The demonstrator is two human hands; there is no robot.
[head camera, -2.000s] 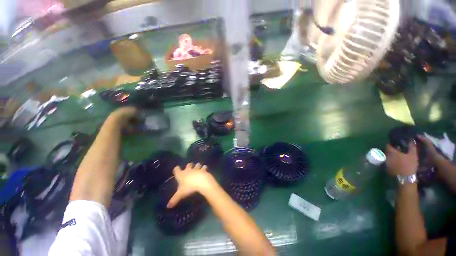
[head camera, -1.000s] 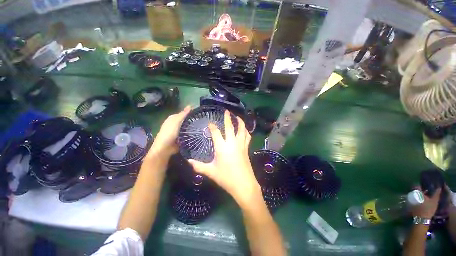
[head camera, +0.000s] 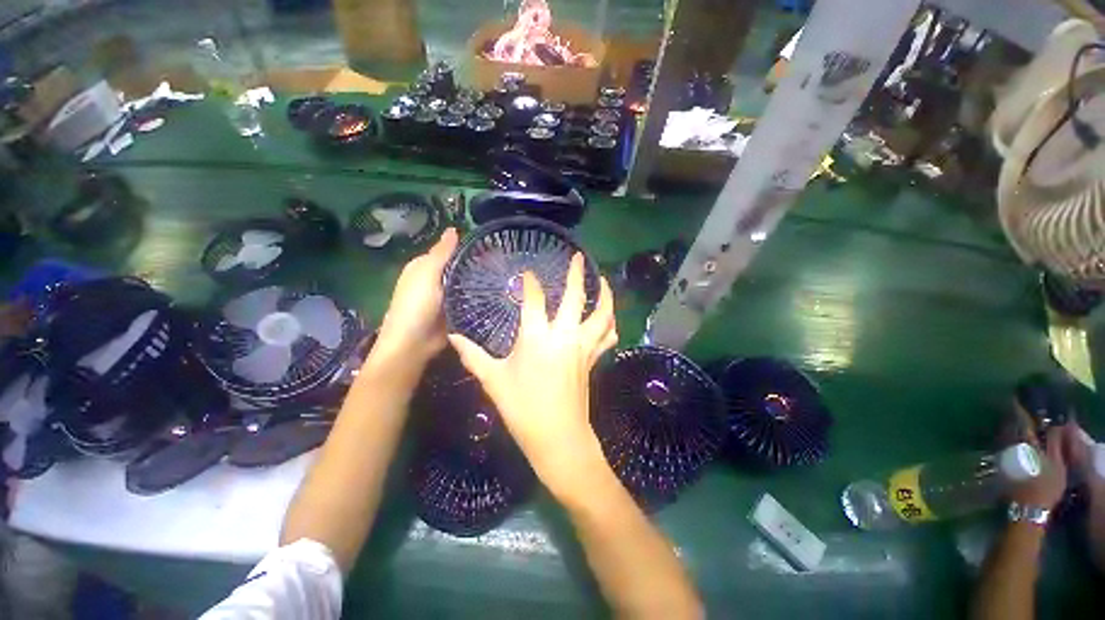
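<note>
A black fan head (head camera: 491, 285) with a ribbed front grille faces up between my hands, above the green bench. My left hand (head camera: 422, 297) grips its left side. My right hand (head camera: 551, 363) is spread over the grille, with the fingers near the centre ring and along the right rim. A black base shows behind the fan head (head camera: 524, 194). Below my hands a stack of loose grilles (head camera: 467, 484) lies on the bench. More grilles lie to the right (head camera: 658, 418) and further right (head camera: 776, 412). Whether blades are inside the held head is hard to tell.
Fans with pale blades (head camera: 281, 331) crowd the left, some on a white pad (head camera: 146, 515). A grey upright (head camera: 776, 170) slants behind the grilles. A bottle (head camera: 939, 487), a small white packet (head camera: 786, 533) and another person's hand (head camera: 1045, 478) are at right. A dark parts tray (head camera: 503, 133) is at the far side.
Two seconds ago my left hand reached to the far left and my right lay on a grille. Both hands now hold the fan head; since one second ago, its grille faces up more squarely.
</note>
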